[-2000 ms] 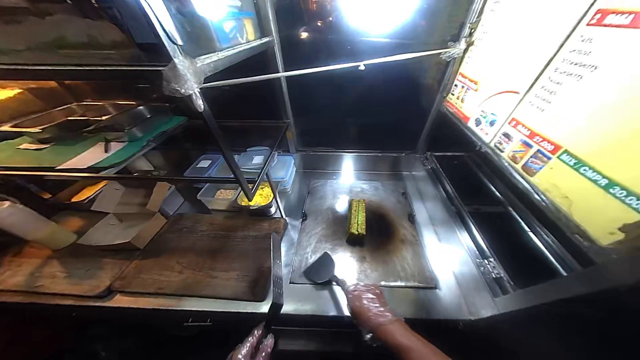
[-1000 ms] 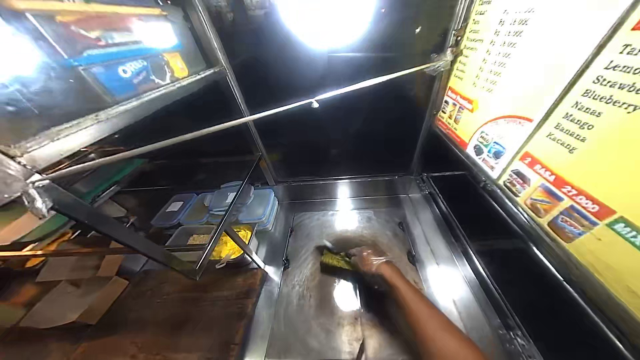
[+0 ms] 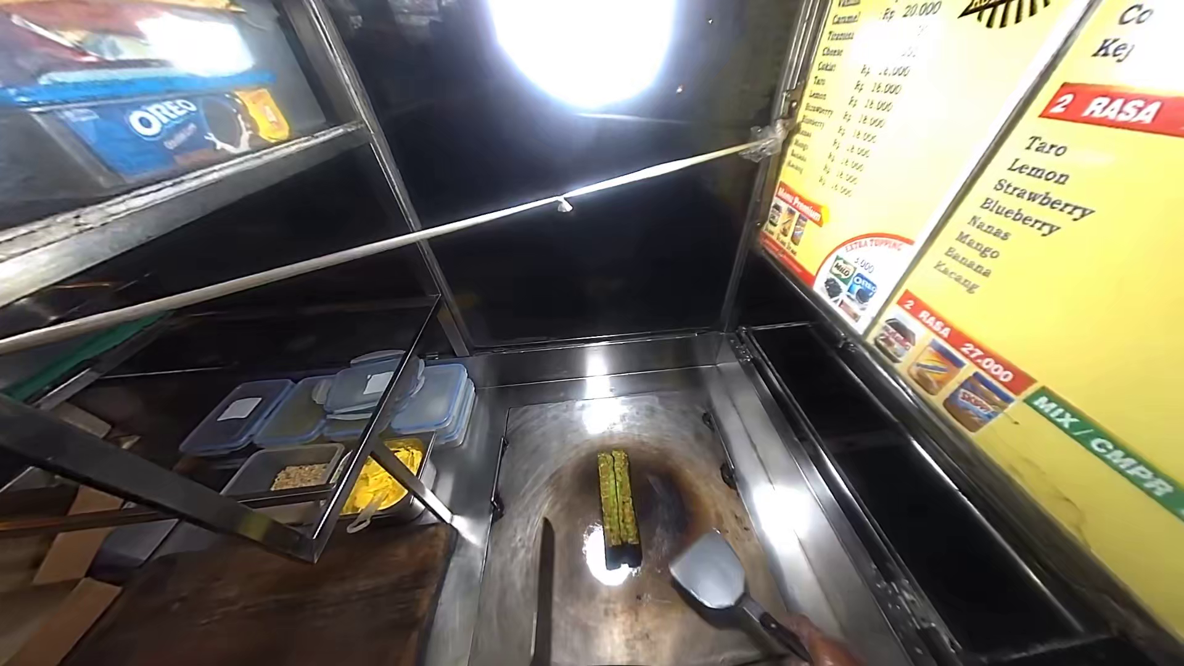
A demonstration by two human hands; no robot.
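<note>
Two long green-and-brown food strips lie side by side on the flat metal griddle, their near end dark. At the lower right, my right hand, only partly in the frame, grips the dark handle of a wide metal spatula. The spatula's blade is over the griddle, to the right of the strips and apart from them. A long narrow blade reaches up from the bottom edge, left of the strips; what holds it is out of frame. My left hand is not visible.
Left of the griddle stand a metal container of yellow spread, a tub of chopped bits, lidded plastic boxes and a wooden board. A metal bar crosses above. Menu boards flank the right side.
A second ago my right hand was beside the strips, which lay slanted; now they lie lengthwise and the hand is at the lower right. The narrow blade shows further over the griddle.
</note>
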